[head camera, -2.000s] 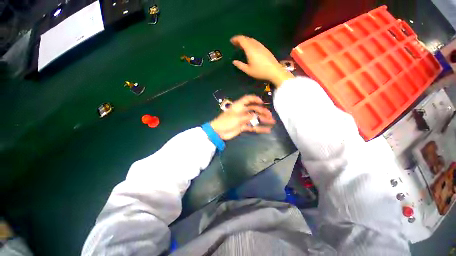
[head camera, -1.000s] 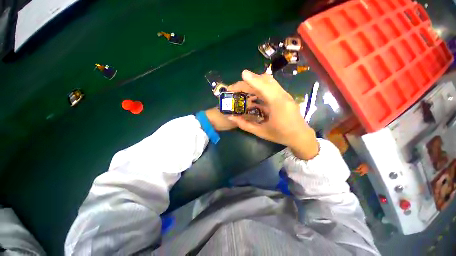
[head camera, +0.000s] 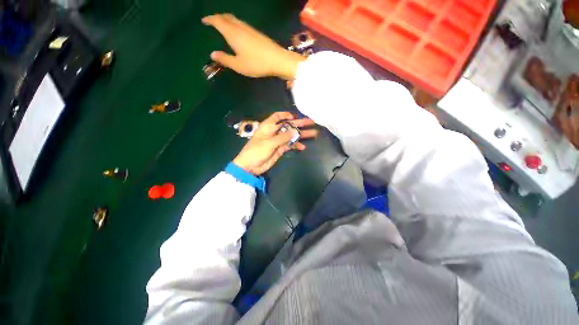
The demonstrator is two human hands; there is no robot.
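My left hand (head camera: pixel 270 143), with a blue wrist strap (head camera: pixel 246 176), holds a small silver and black camera module (head camera: pixel 290 133) at its fingers. Another module (head camera: pixel 246 129) with a round ring lies on the green mat just beside this hand. My right hand (head camera: pixel 251 51) is stretched out over the mat further forward, fingers apart, with nothing visible in it. A module (head camera: pixel 212 69) lies by its thumb, partly covered. More modules (head camera: pixel 303 40) lie beyond its wrist, partly hidden by the hand and sleeve.
Orange-red blister tray (head camera: pixel 406 38) at the upper right. White machine (head camera: pixel 508 136) with push buttons at the right. Two red discs (head camera: pixel 161 191) and several loose modules (head camera: pixel 165 107) lie on the left of the mat. A black frame with a white sheet (head camera: pixel 37 133) is at the far left.
My right hand has left my left hand and moved forward over the mat. The module held up between the hands is no longer seen there; a module shows in my left fingers. The view has turned.
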